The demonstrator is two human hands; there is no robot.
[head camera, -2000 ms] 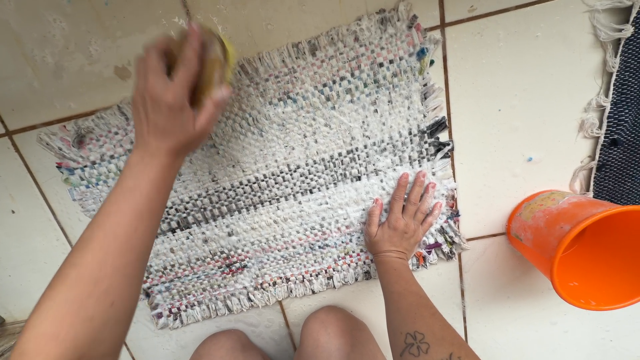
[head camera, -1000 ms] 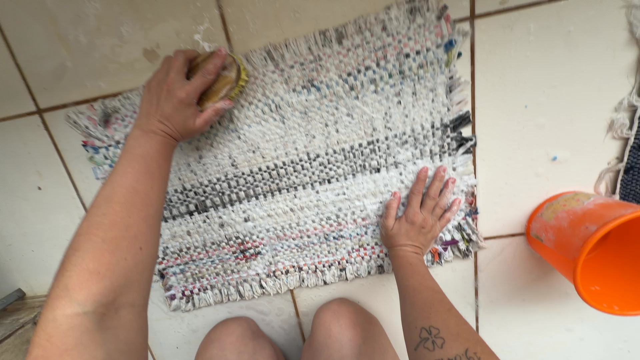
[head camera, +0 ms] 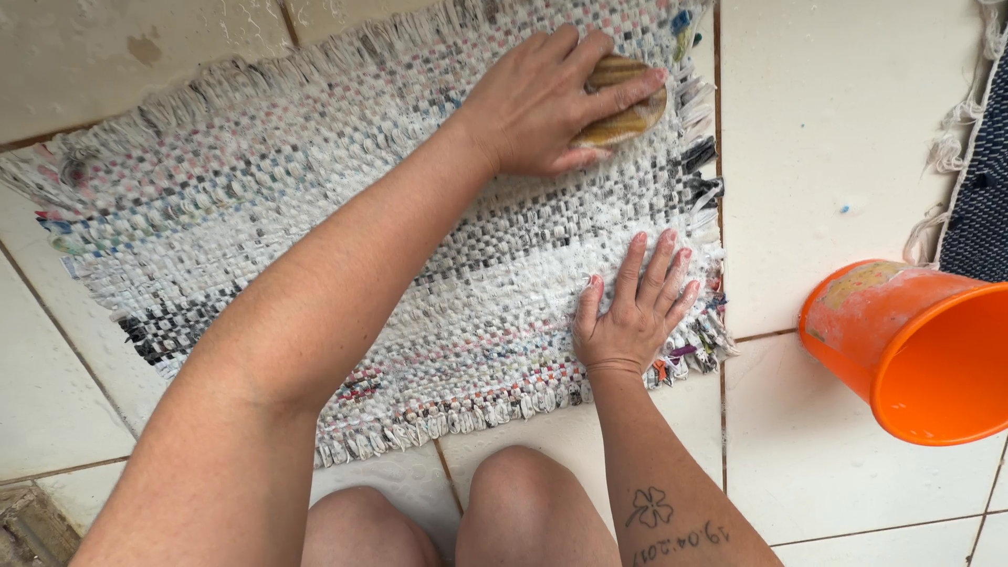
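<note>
A fringed woven rag rug (head camera: pixel 504 276), white with grey, black and coloured flecks, lies wet and soapy on the tiled floor. Near its upper right corner my left hand (head camera: pixel 543 102) grips an oval wooden scrub brush (head camera: pixel 630 102), pressed down on the weave; the bristles are hidden beneath it. Below and a little to the right, my right hand (head camera: pixel 636 307) lies flat on the rug near its right edge, fingers spread, holding nothing. Foam shows around both hands.
An orange plastic bucket (head camera: pixel 850 315) sits on the tiles at the right, its mouth tilted toward the view. Behind it lies a dark blue woven rug (head camera: pixel 980 189) with white fringe. My bent knees (head camera: pixel 520 504) are at the bottom, close to the rug's fringe. Wet tiles (head camera: pixel 819 94) surround the rug.
My left hand has moved with the brush from the rug's upper left edge across to its upper right part. The right hand has stayed flat near the right edge.
</note>
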